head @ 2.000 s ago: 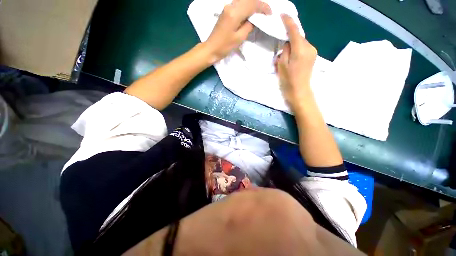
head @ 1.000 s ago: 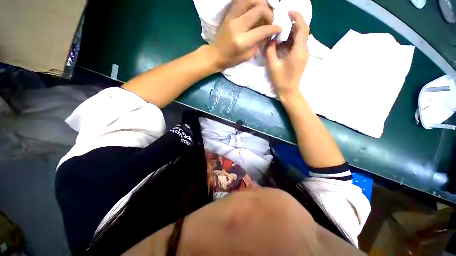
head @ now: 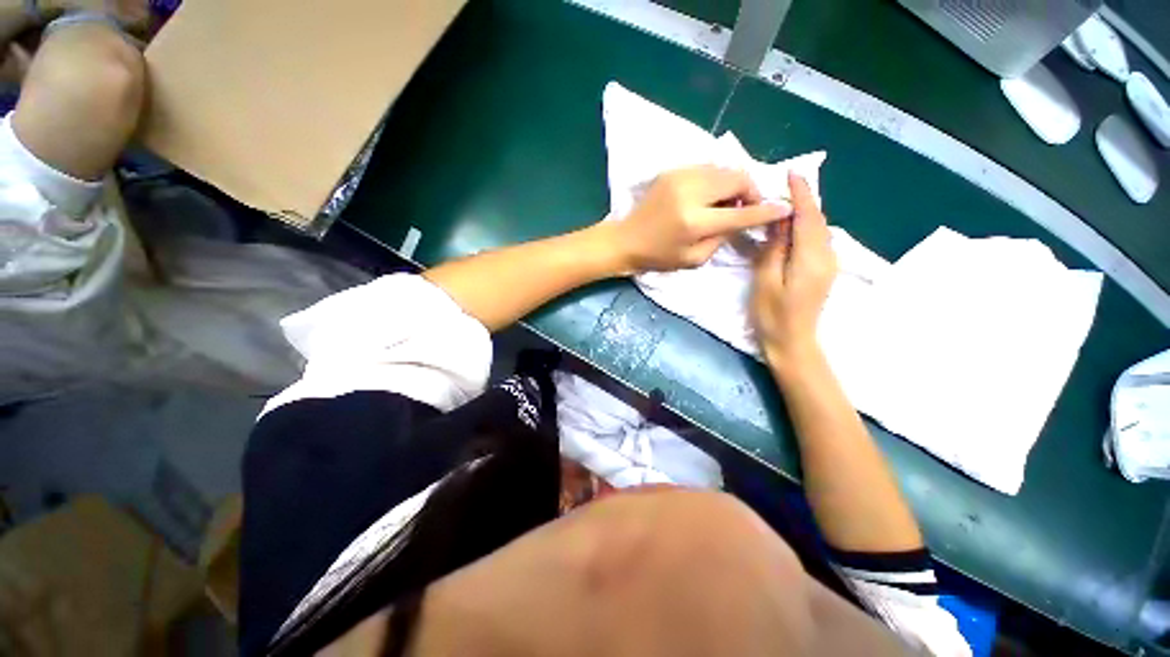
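Observation:
A white cloth (head: 962,347), soft and creased, lies on the dark green table (head: 513,141) under both hands and spreads to the right. My left hand (head: 690,218) is over its left part, index finger reaching right to the other hand's fingertips. My right hand (head: 793,263) is upright beside it, fingers close together. The fingertips meet over the cloth. Whether they pinch cloth or a small part is hidden.
A white moulded item (head: 1142,417) sits at the right edge. White oval pieces (head: 1129,157) and a pale grey unit (head: 994,32) lie beyond the metal strip (head: 873,113). A cardboard flap (head: 276,96) and a person's arm or leg (head: 80,96) are at left.
The view has shifted, so hands and cloth appear lower and further right. The hands were bunching raised cloth; now the cloth's left part lies flatter, with fingertips together above it.

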